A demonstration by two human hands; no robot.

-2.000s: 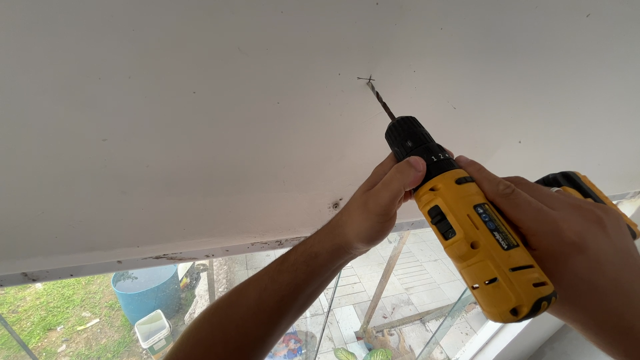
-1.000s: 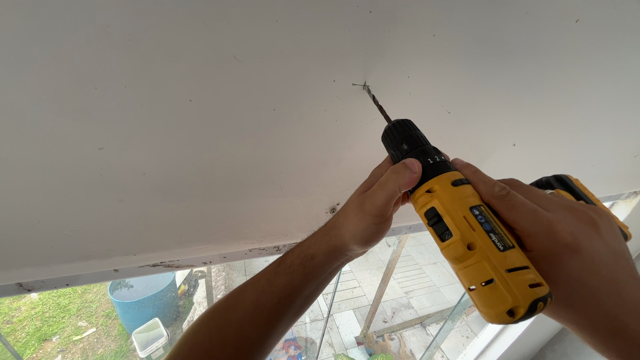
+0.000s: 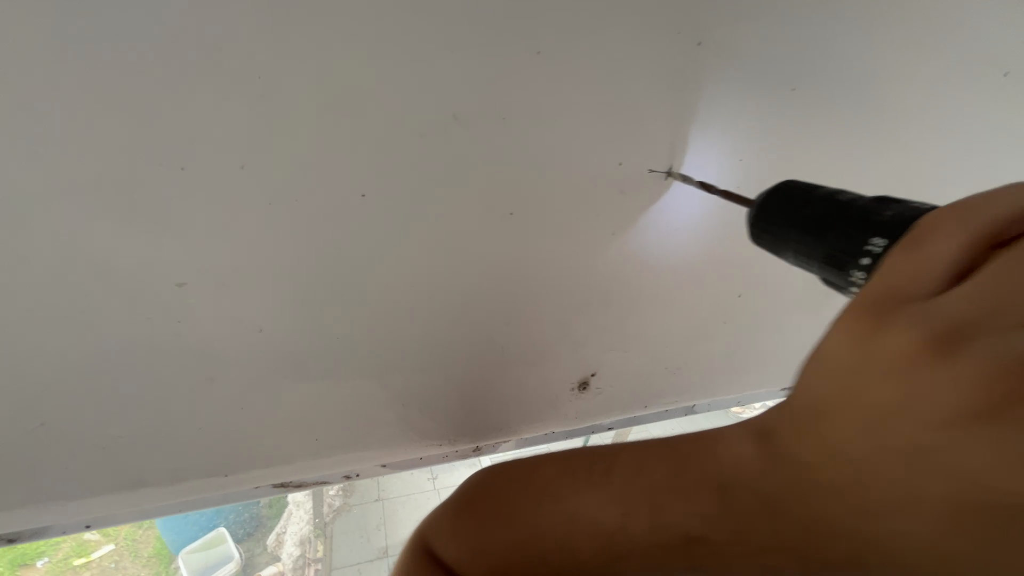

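Note:
My left hand (image 3: 920,336) is closed round the front part of a cordless drill, close to the camera, its forearm rising from the bottom edge. Only the black chuck and numbered collar (image 3: 832,228) show; the hand and frame edge hide the drill's body. From the chuck a twist bit (image 3: 712,188) points left, its tip at a small drawn mark (image 3: 660,172) on the white painted surface (image 3: 360,240) overhead. Whether the tip has entered the surface cannot be told. A patch of bright light lies around the bit. My right hand is out of view.
Near the surface's lower edge is a small hole or fixing (image 3: 583,386). A stained metal rail (image 3: 360,474) runs along that edge. Beyond and below are a blue tub (image 3: 200,524), a white plastic container (image 3: 210,554), grass and pale paving tiles (image 3: 360,524).
The view has shifted closer, and the drill now comes in from the right. Its yellow body and my right hand, both seen earlier, have left view. A bright light patch has appeared by the bit.

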